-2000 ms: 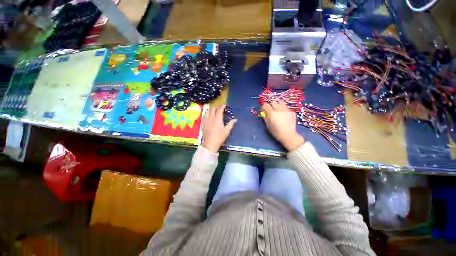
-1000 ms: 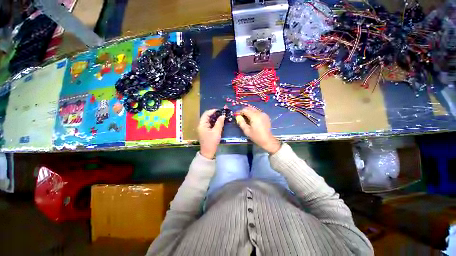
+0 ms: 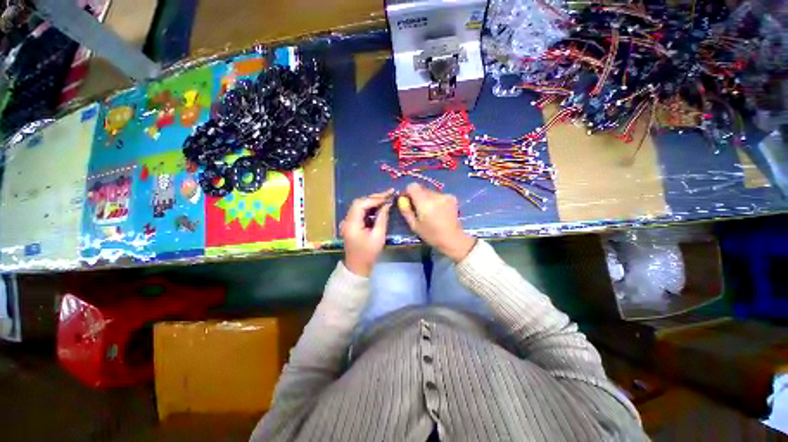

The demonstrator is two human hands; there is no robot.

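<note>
My left hand [image 3: 365, 233] holds a small black part [image 3: 371, 216] near the bench's front edge, mostly hidden by the fingers. My right hand [image 3: 434, 221] touches or nearly touches it from the right, fingers closed together, with a yellow spot [image 3: 403, 203] at the fingertips. A thin reddish piece seems to lie between the fingertips, too small to tell. Red lead wires [image 3: 430, 140] lie in a bundle beyond my hands, a few loose ones nearer me. Multi-coloured lead wires [image 3: 511, 167] lie to their right.
Round black parts [image 3: 275, 121] are heaped on the patterned mat [image 3: 130, 164] at left. A pale machine [image 3: 438, 60] stands behind the wires. A crumpled clear bag [image 3: 523, 39] and a heap of wired assemblies [image 3: 657, 65] lie at right. A carton [image 3: 216, 367] is below the bench.
My right hand has left the red wires and come beside my left hand. My left hand has raised the black part off the bench. The view has shifted, so the bench items appear further left.
</note>
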